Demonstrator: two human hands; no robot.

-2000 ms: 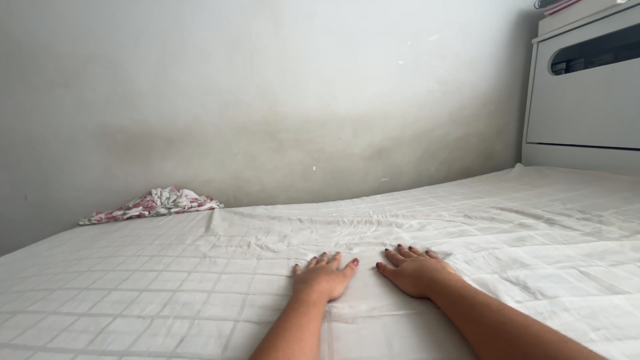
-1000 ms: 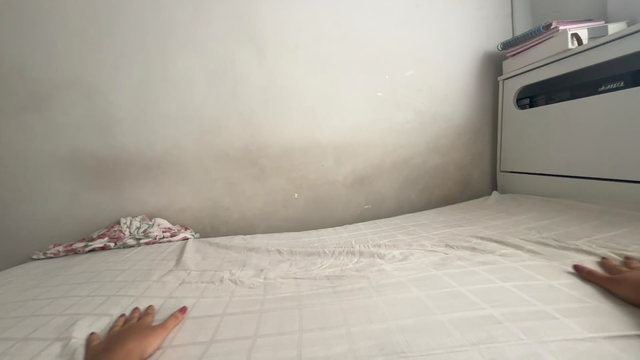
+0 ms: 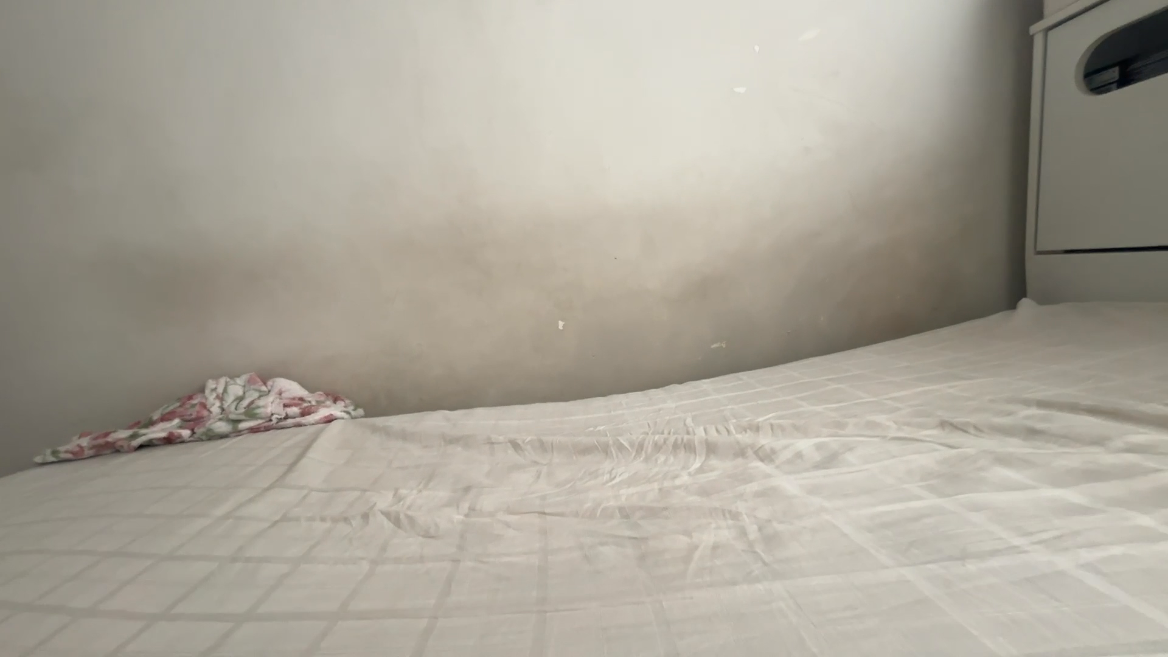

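Neither my left hand nor my right hand shows in the head view at this moment. A white bed sheet (image 3: 584,566) with a woven check pattern covers the bed across the lower part of the view. Creases and small puckers run over its middle, and a fold slants down near the left. A crumpled floral cloth (image 3: 242,408) in pink, white and green lies on the sheet at the far left edge, beside the wall.
Behind the bed stands a pale wall (image 3: 566,164) with brownish stains and small chipped spots. A white cabinet (image 3: 1100,173) with a dark oval opening rises at the far right, beside the sheet's raised corner.
Both hands lay on the sheet near the middle, then moved apart to the left and right; now both are out of view. The view has shifted.
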